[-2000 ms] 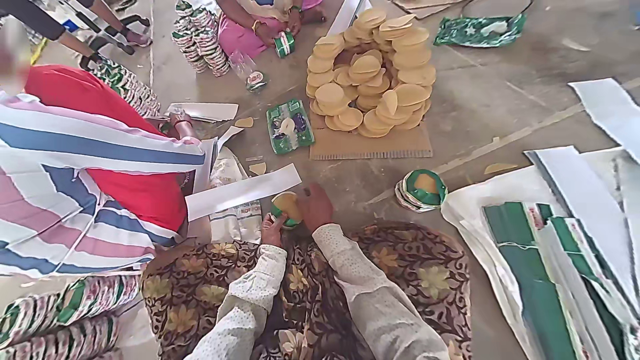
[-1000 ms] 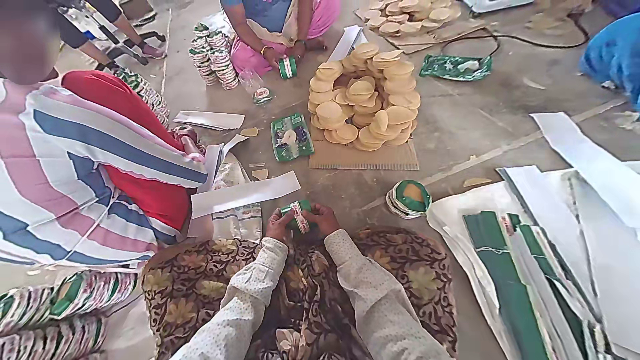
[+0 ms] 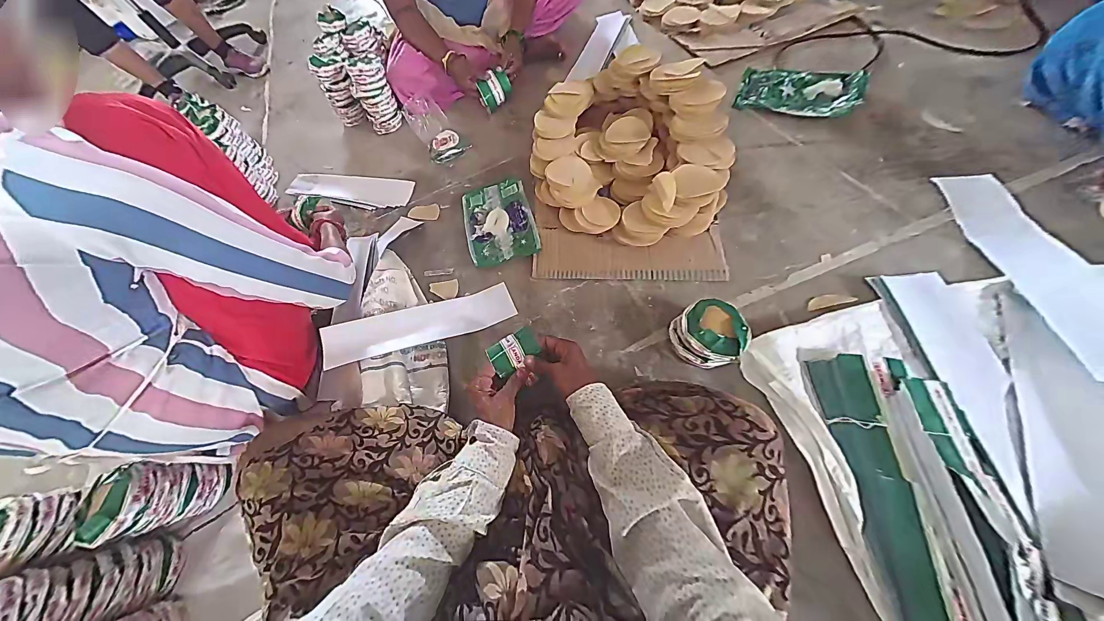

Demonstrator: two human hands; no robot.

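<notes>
My left hand (image 3: 496,395) and my right hand (image 3: 565,366) meet above my lap, both on a small green and white printed wrapper (image 3: 512,352) bent into a band. Whether a disc is inside it cannot be told. A white paper strip (image 3: 423,326) lies just left of it. Beyond, round tan discs (image 3: 630,138) are heaped in a ring on a corrugated cardboard sheet (image 3: 630,263). To the right of my hands stands a short stack of green-rimmed wrapped discs (image 3: 710,332). A green plastic packet (image 3: 500,222) lies left of the cardboard.
At the left sits a person in striped cloth (image 3: 155,285), near rows of wrapped discs (image 3: 147,509). Another person's hands (image 3: 483,73) hold a green roll at the top, beside stacked rolls (image 3: 354,73). Green printed strips (image 3: 862,466) and white sheets (image 3: 940,345) lie on sacking at the right.
The tan disc face seen between my hands two seconds ago no longer shows; the wrapper's green and white printed side does. Since one second ago the wrapper has tilted, and my left hand sits lower beneath it.
</notes>
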